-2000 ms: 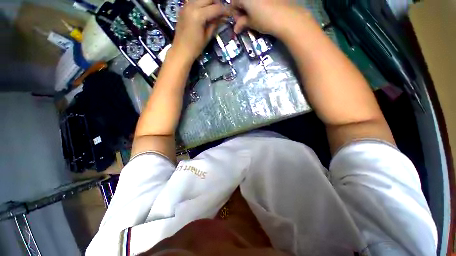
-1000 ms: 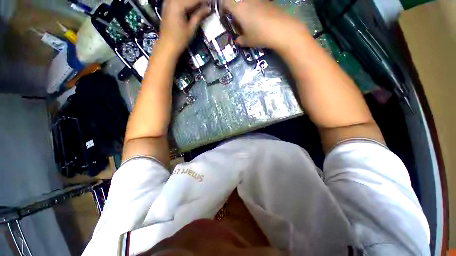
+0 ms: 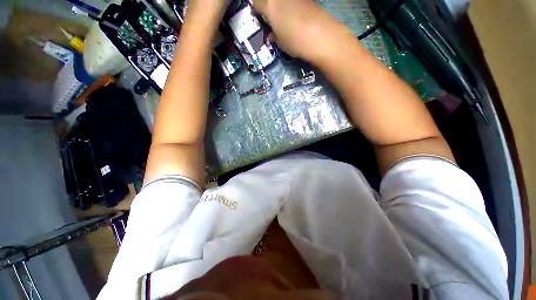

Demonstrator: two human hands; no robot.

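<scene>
Several black lock panel housings stand side by side at the top of the view. One housing point(image 3: 257, 50) with a white rectangular cover point(image 3: 244, 24) lies between my forearms. Small metal hardware point(image 3: 257, 89) dangles at its near end. My left hand point(image 3: 205, 6) is mostly cut off by the top edge, at the far part of the housings. My right hand point(image 3: 271, 9) is also partly cut off at the top edge, beside the covered housing's far end. The fingers of both hands are out of the picture, so what they hold cannot be told.
Left housings show green circuit boards point(image 3: 148, 22) and round silver mechanisms point(image 3: 145, 60). Film-covered bench point(image 3: 276, 120) lies in front. A dark electric screwdriver point(image 3: 438, 47) with a black cord is at right. At left are a black pile point(image 3: 111, 135), a yellow bottle point(image 3: 75, 42) and a metal rack point(image 3: 64, 227).
Both hands have moved up towards the top edge, and their fingers have left the picture. The white cover, hidden two seconds ago, now shows. The black cord has come into view at right.
</scene>
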